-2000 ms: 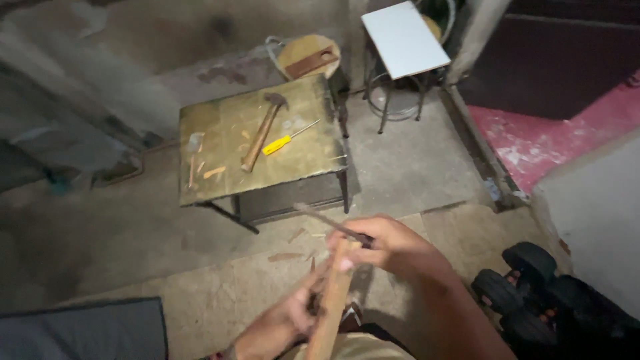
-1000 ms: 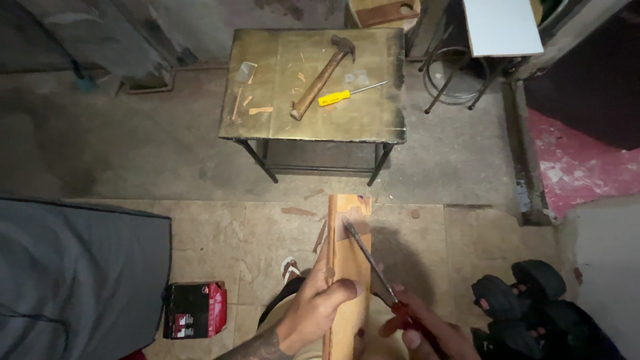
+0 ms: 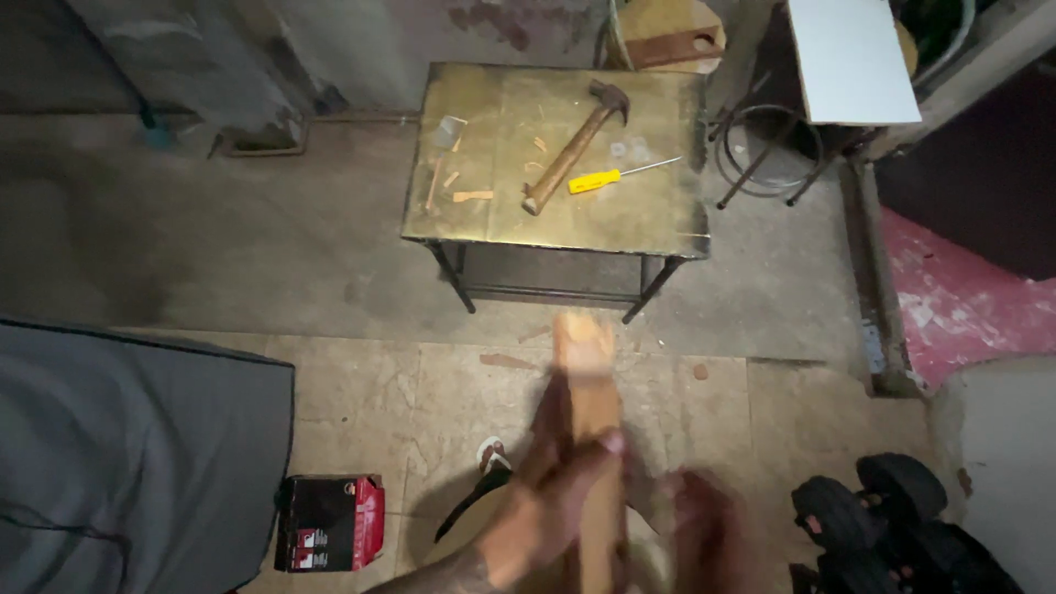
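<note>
A narrow wooden board (image 3: 596,404) points away from me, upright or slanted, with a pale cut area near its far end. Around its middle, my left hand (image 3: 557,495) grips it, thumb across the face. My right hand (image 3: 705,528) is a blur just right of the board; whether it holds a tool cannot be told. Beyond them, a claw hammer (image 3: 573,153) with a wooden handle lies on a small metal-legged table (image 3: 511,227). Beside the hammer is a screwdriver (image 3: 596,181) with a yellow handle. Wood chips (image 3: 473,196) are scattered on the tabletop.
A black and red box (image 3: 330,524) stands on the floor at lower left, near a grey cloth-covered object (image 3: 140,445). Black wheels or rollers (image 3: 899,528) sit at lower right. Behind the table's right side are a stool with a white board (image 3: 854,62) and a round wooden piece (image 3: 672,33).
A second ago my right hand held a red-handled metal tool against the board's far end; now that hand is blurred at the board's right, and the tool is not distinguishable. The left hand keeps its grip.
</note>
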